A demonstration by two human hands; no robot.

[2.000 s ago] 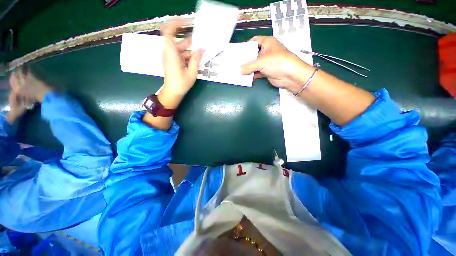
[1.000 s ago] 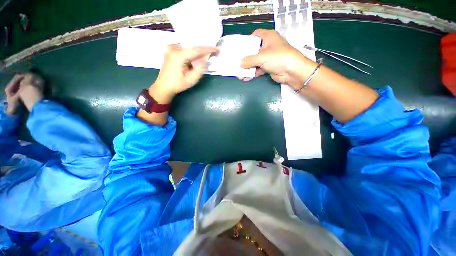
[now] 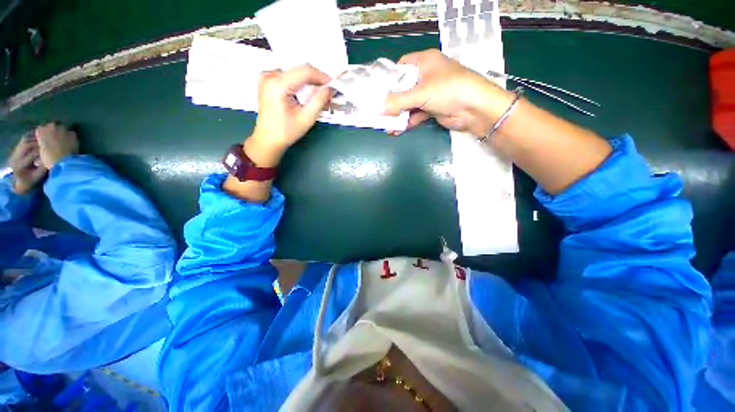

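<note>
A stack of white sticker sheets [image 3: 226, 74] lies fanned at the upper middle; one sheet points up and away at an angle. My right hand [image 3: 442, 90] grips the right end of the stack, thumb on top. My left hand [image 3: 288, 105] pinches the edge of a thin sheet on the stack with thumb and forefinger. Grey die-cut shapes show between my hands. A long white sticker strip [image 3: 486, 193] lies under my right wrist, with rows of grey shapes at its far end. Tweezers [image 3: 552, 92] lie on the bench right of the strip.
The glossy dark green bench [image 3: 338, 209] has a worn pale edge strip [image 3: 137, 67] along its far side. A red bin [image 3: 722, 96] is at the far right. A tiny white scrap [image 3: 535, 216] lies right of the strip. A neighbour's hands [image 3: 44, 151] rest at the left edge.
The angled sheet has swung left and lies lower. My left hand has stopped its blurred motion and now pinches a lifted sheet edge. The neighbour's hands have shifted slightly.
</note>
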